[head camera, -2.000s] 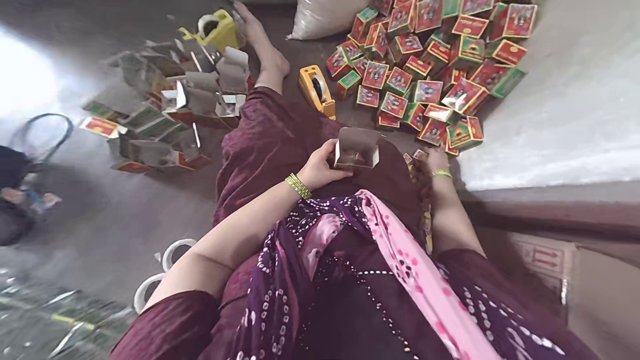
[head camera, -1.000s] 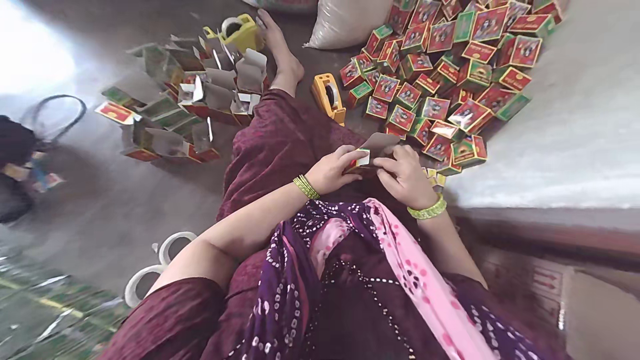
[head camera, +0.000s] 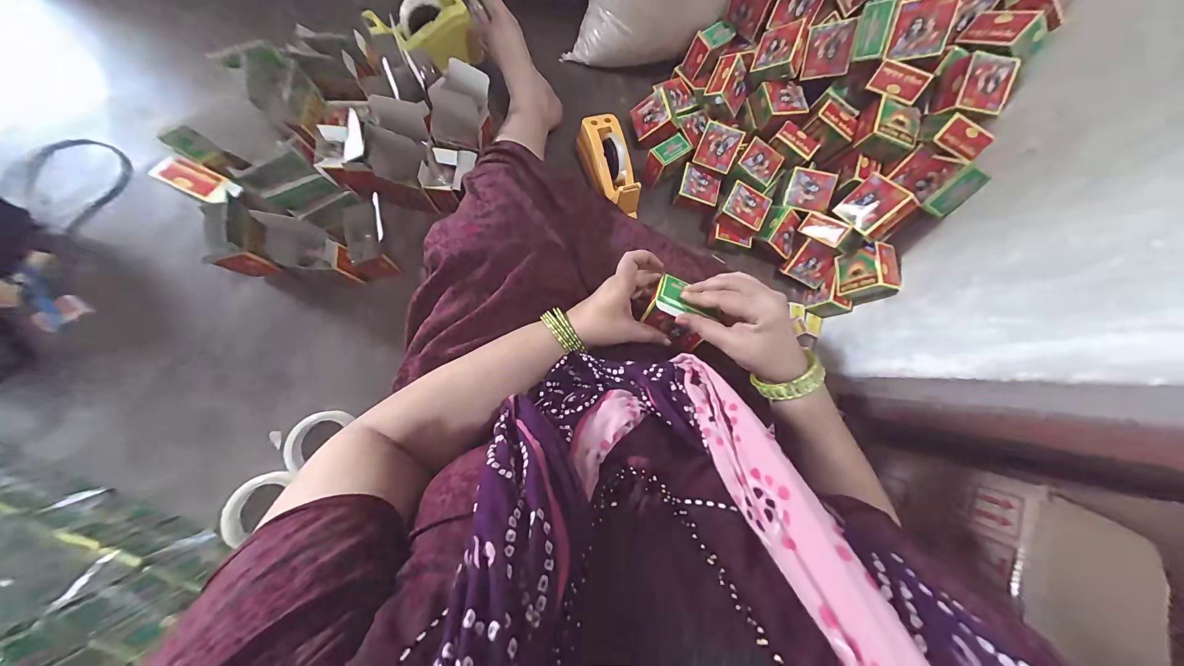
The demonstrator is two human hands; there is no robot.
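Above my lap is a small red and green cardboard box (head camera: 672, 294), its green end facing up. My left hand (head camera: 629, 303) grips it from the left, thumb along the near side. The fingers of my right hand (head camera: 740, 319) press on the green end and the right side. Just beyond my knee lies an orange tape dispenser (head camera: 606, 165) with a roll in it. Many closed red and green boxes (head camera: 809, 191) are heaped at the upper right. Box sleeves with raised flaps (head camera: 305, 176) stand together at the upper left.
A yellow tape dispenser (head camera: 439, 32) is beside my foot. A white sack (head camera: 638, 28) stands at the top. Two tape rolls (head camera: 316, 435) lie near my left elbow. Brown cardboard (head camera: 1091, 573) is at the lower right, a dark bag (head camera: 18, 240) at the far left.
The box in my hands stood with its flaps raised two seconds ago; now its green end is folded over. My right hand has come from the heap's near edge onto the box.
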